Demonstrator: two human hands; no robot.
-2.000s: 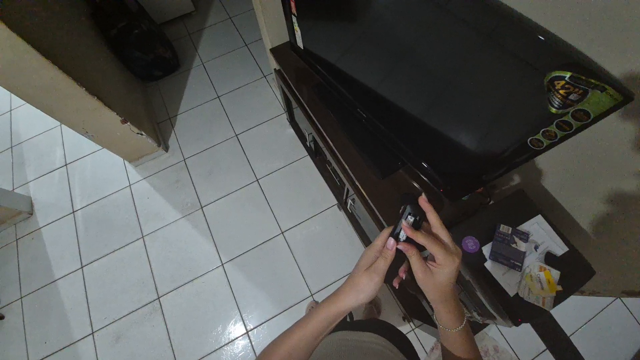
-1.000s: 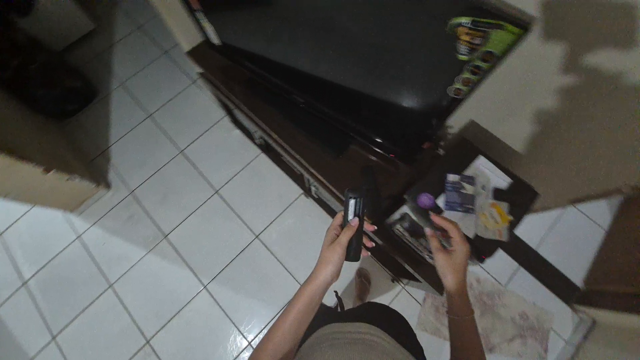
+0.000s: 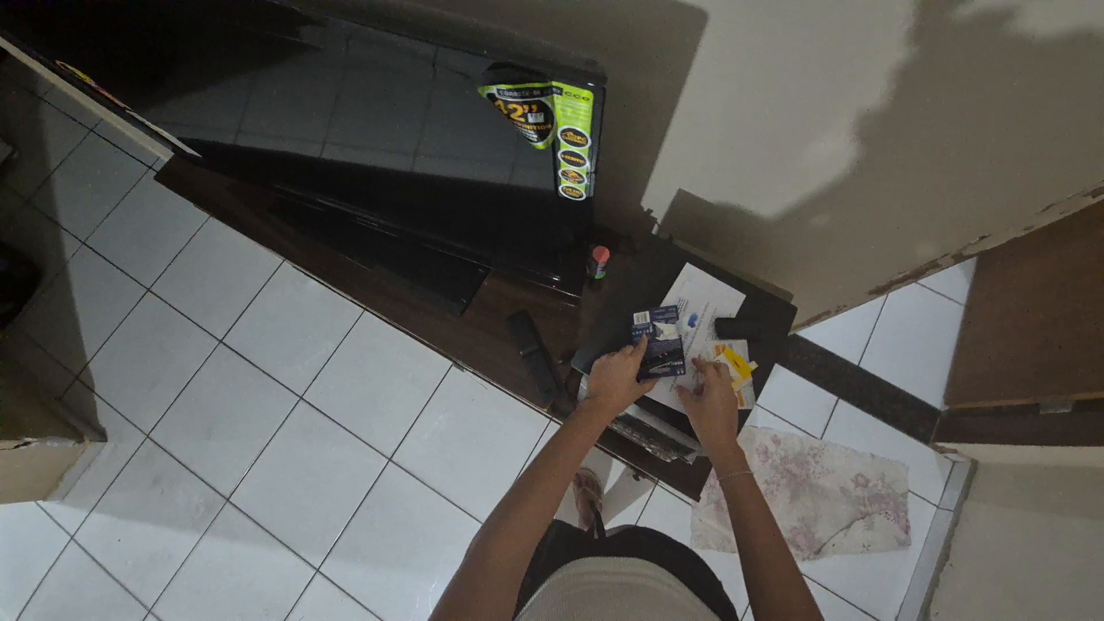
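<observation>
My left hand (image 3: pixel 619 379) grips the left edge of a dark blue printed box (image 3: pixel 662 345) that lies over white papers (image 3: pixel 711 293) on a dark side table (image 3: pixel 608 323). Just right of the box, my right hand (image 3: pixel 711 401) is over the papers, thumb and fingertips apart, beside a white and yellow packet (image 3: pixel 735 366). Whether its fingertips touch the packet is unclear. A short black object (image 3: pixel 738 328) rests above that packet. To the left, a long black object (image 3: pixel 535 358) like a remote control lies on the brown television stand (image 3: pixel 504 315).
A large television (image 3: pixel 388 112) with a green sticker stands on the stand. Near its corner is a small container with a red top (image 3: pixel 599 256). A wall (image 3: pixel 768 103) rises behind the side table. A floral mat (image 3: pixel 819 492) lies on the tiled floor (image 3: pixel 310 440).
The black object that was in my left hand is no longer there, and that hand now grips the dark blue box. My right hand has moved to the papers. The view has shifted toward the side table.
</observation>
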